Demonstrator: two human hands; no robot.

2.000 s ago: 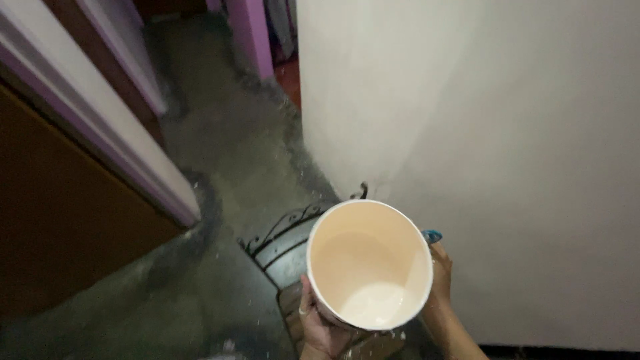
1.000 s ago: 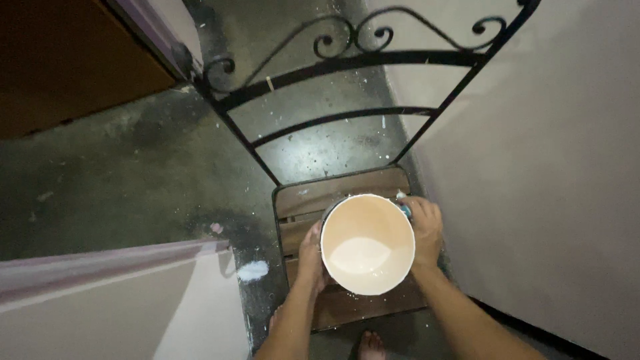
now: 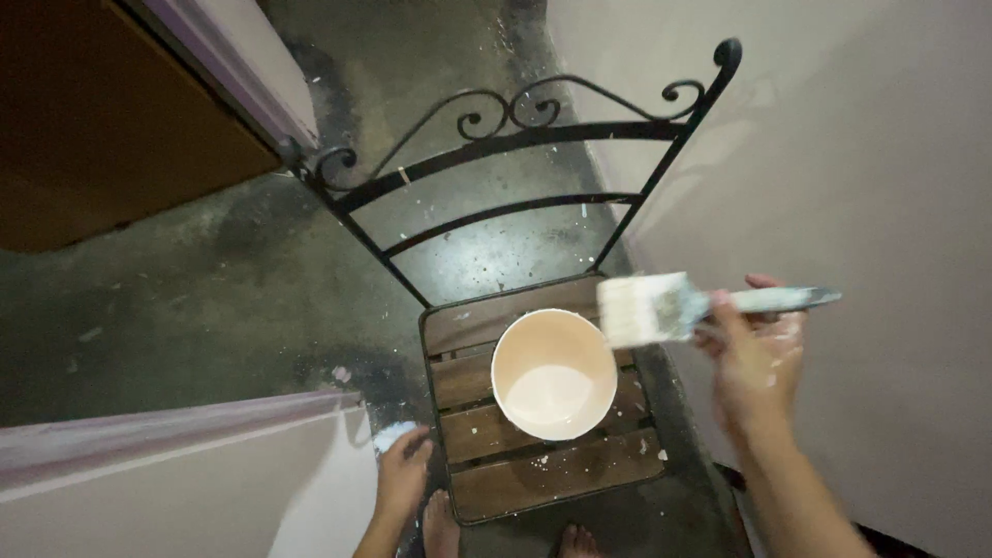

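Note:
A round white tub [image 3: 554, 375] with pale paint in it rests on the slatted wooden seat [image 3: 511, 480] of a black metal-framed chair. My right hand [image 3: 756, 349] grips the handle of a wide paintbrush [image 3: 647, 310], held to the right of the tub. The bristles are coated in white paint and point left, close to the tub's rim. Wet paint marks my right hand. My left hand [image 3: 404, 469] is beside the left edge of the seat, away from the tub, with nothing seen in its fingers.
The chair's scrolled metal backrest [image 3: 519, 139] rises beyond the seat. A pale wall [image 3: 852, 194] stands close on the right. A white wall end [image 3: 310, 465] is at lower left, a brown door [image 3: 116, 124] at upper left. My bare feet are below the seat, on the paint-spotted floor [image 3: 232, 310].
Both hands held the tub earlier; now it stands on the seat, released. My right hand has moved right and grips the brush, while my left hand has moved down and left.

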